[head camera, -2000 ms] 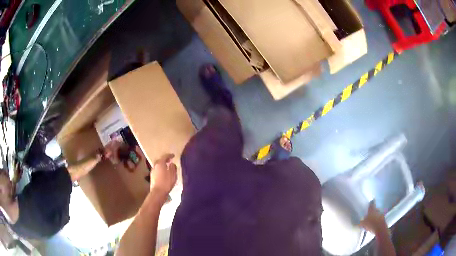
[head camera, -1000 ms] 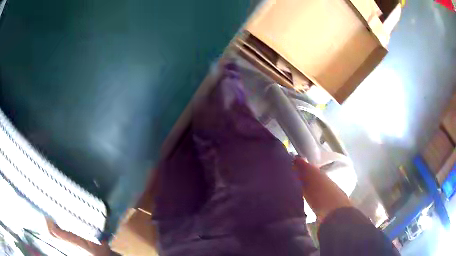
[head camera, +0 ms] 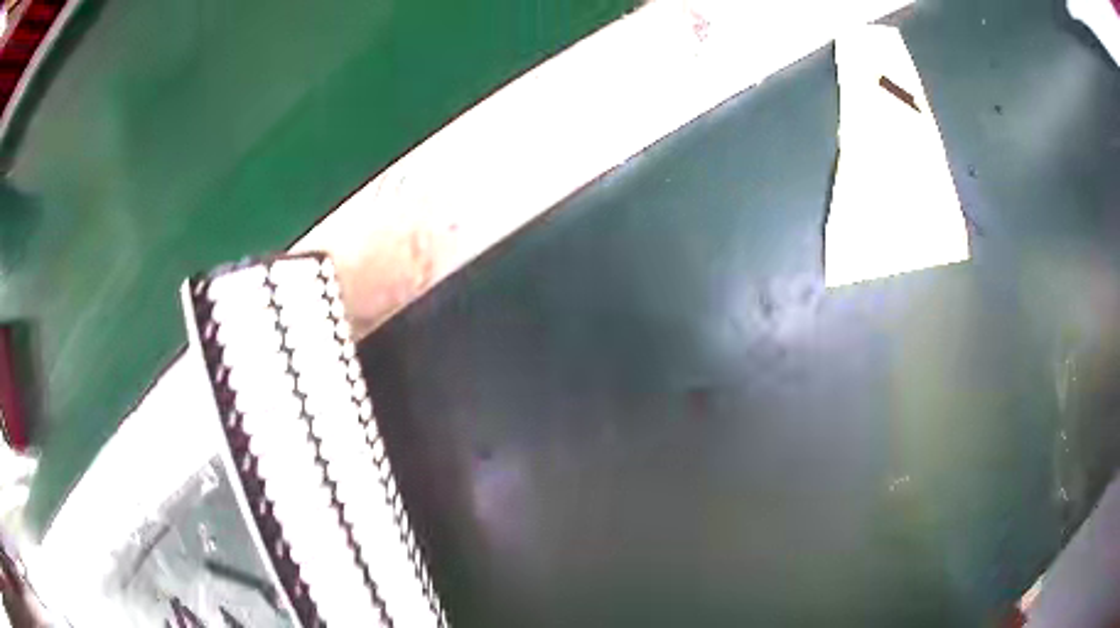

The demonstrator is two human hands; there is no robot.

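Note:
A long slotted strip (head camera: 301, 429), white with black ribbed rows like a comb, lies at the lower left. Its top end rests over the pale line frame rail (head camera: 553, 153), and its lower end is cut off by the bottom edge. A white wedge-shaped paper slip (head camera: 897, 184) with a short dark mark lies on the dull dark green bench (head camera: 639, 429) at the upper right. Neither of my hands can be made out. A small orange-brown patch at the bottom right edge is too small to tell.
The green conveyor belt (head camera: 307, 111) curves across the upper left beyond the rail. Red things (head camera: 15, 386) show at the left rim, cut off and unclear. The bench's edge runs along the lower right. A white thing is cut off at the top right corner.
The view has swung from the floor, stool and cartons up to the bench and conveyor. My hands have left the picture. The ribbed strip now shows closer and more upright.

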